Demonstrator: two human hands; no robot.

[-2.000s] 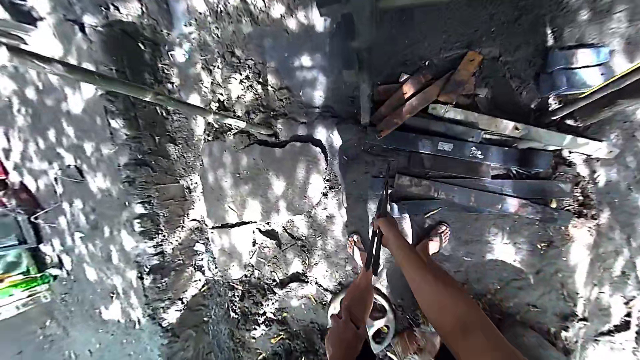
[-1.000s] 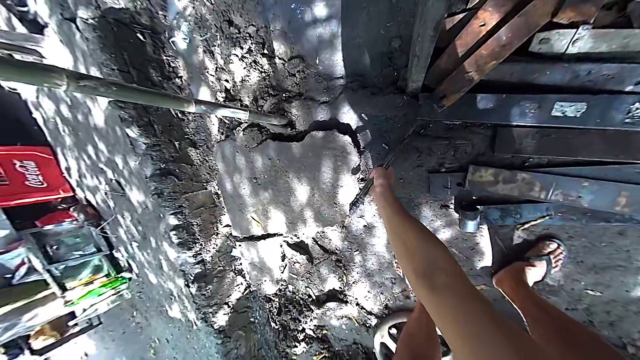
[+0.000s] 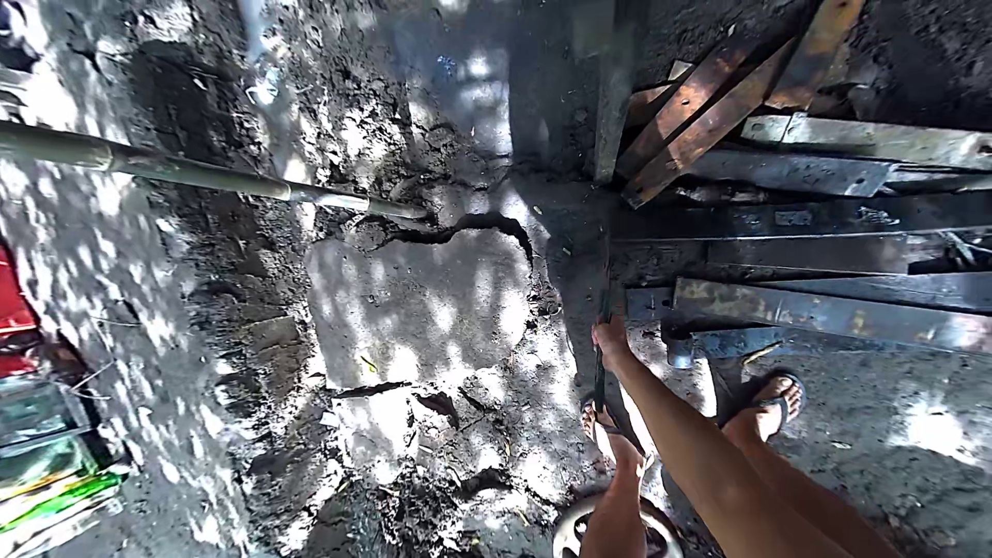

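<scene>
My right hand (image 3: 611, 341), in the head view right of centre, is closed around a long, thin, dark tool (image 3: 600, 380). The tool runs nearly up and down the picture, one end by the sandalled foot and the other by the dark metal bars; its exact kind is unclear. Left of the hand lies a flat grey slab-like patch of ground (image 3: 418, 302), with dark cracks along its upper and lower edges. Rusty flat metal bars (image 3: 709, 120) and a long dark bar (image 3: 821, 217) are stacked to the right. My left hand is out of sight.
A bamboo pole (image 3: 194, 174) slants in from the left. A spoked wheel (image 3: 573, 527) sits at the bottom, and a short metal cylinder (image 3: 680, 350) by the bars. Two feet in flip-flops (image 3: 777, 399) stand near the stack. Red and clear containers (image 3: 43, 434) are at the far left.
The tool in my right hand slanted down to the left one second ago; now it runs nearly straight up and down the picture. The view has shifted markedly.
</scene>
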